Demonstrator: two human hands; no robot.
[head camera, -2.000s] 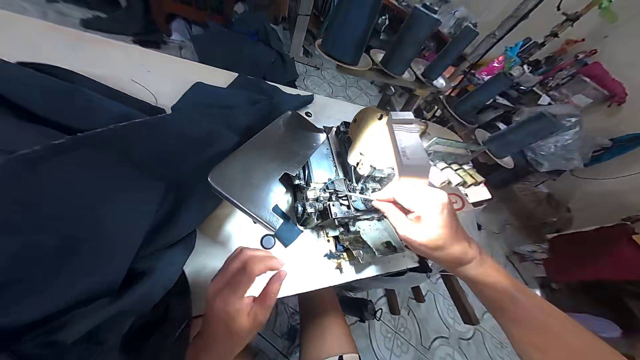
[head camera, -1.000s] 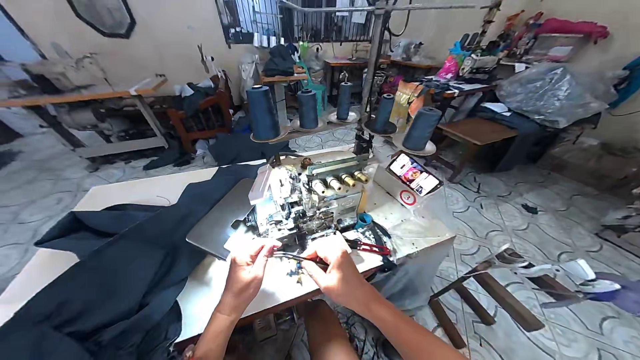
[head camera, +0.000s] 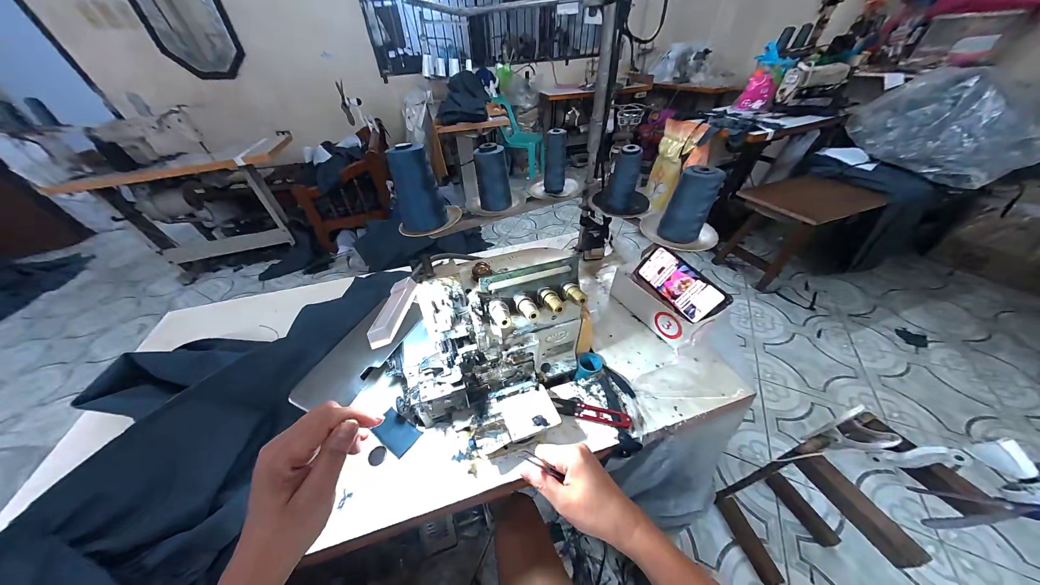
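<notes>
An overlock sewing machine (head camera: 487, 349) stands on the white table with its lower front exposed. My left hand (head camera: 305, 471) is raised in front of it on the left, thumb and forefinger pinched together; whether a thread is between them cannot be told. A small dark blue fabric scrap (head camera: 396, 432) lies just beyond those fingertips, beside a round dark disc (head camera: 377, 455). My right hand (head camera: 573, 487) holds thin metal tweezers (head camera: 543, 465) near the table's front edge, their tips pointing left below the machine. Red-handled thread snips (head camera: 597, 413) lie right of the machine.
Dark blue fabric (head camera: 187, 439) covers the table's left side. A phone (head camera: 681, 284) leans on a white box (head camera: 650, 313) at the right. Behind the machine, several blue thread cones (head camera: 418, 191) stand on a rack. A wooden stool (head camera: 812, 199) is farther right.
The view has swung up and away from a close look at the machine. A second ago my hands were close together at the machine's front; now they are apart, the left one farther left.
</notes>
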